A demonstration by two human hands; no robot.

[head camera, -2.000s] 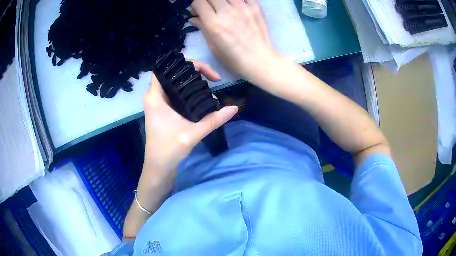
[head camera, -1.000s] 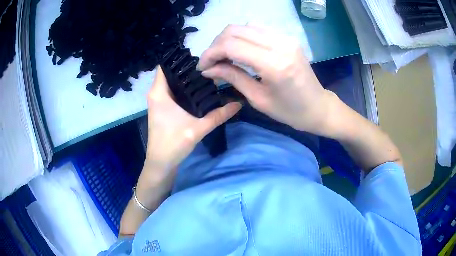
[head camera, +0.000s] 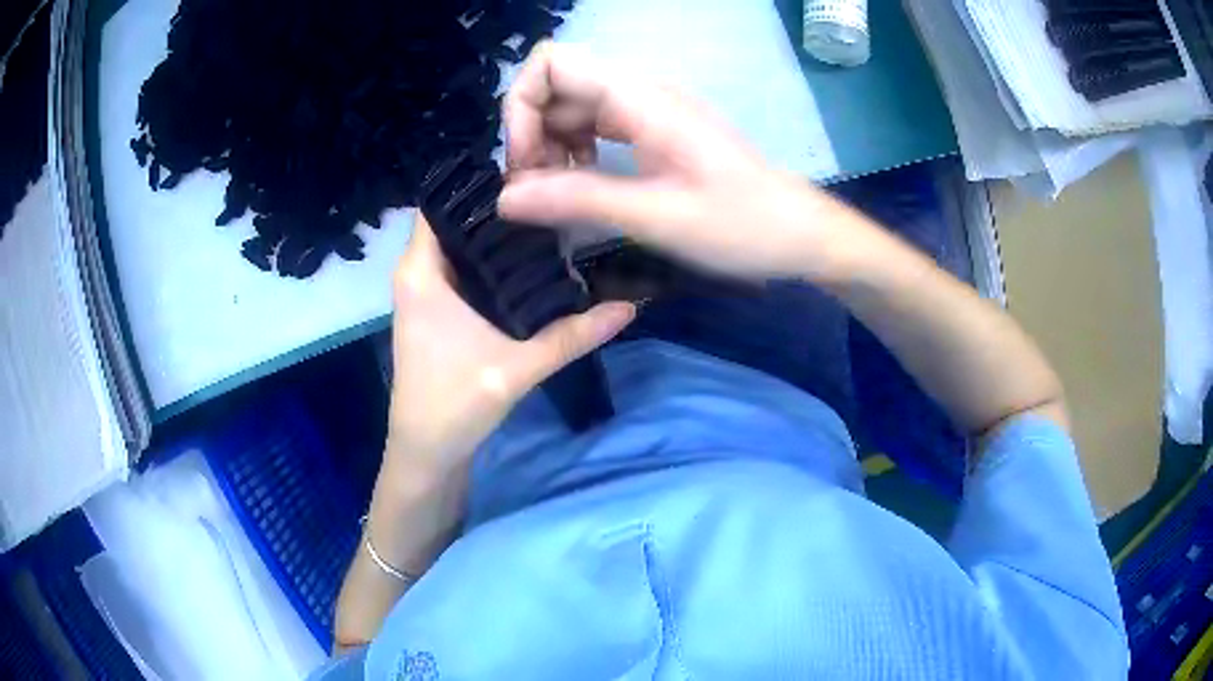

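Observation:
My left hand is closed around a bundle of dark profile strips, above my lap at the bench edge. The strip ends show as a row of ridges pointing up and left towards the heap. My right hand is over the upper right side of the bundle, fingers bent, slightly blurred. Whether it holds a small piece cannot be made out. A heap of tiny black end caps lies on the white work board, just beyond the bundle.
A small white bottle stands on the green bench top at the upper right. Dark strips lie on white sheets at the far right, above a tan cardboard sheet. A blue crate with white liner sheets is at the lower left.
My right hand went from the board beside the heap to the strip ends, then shifted slightly up and left. My left hand still holds the bundle. The view has shifted slightly.

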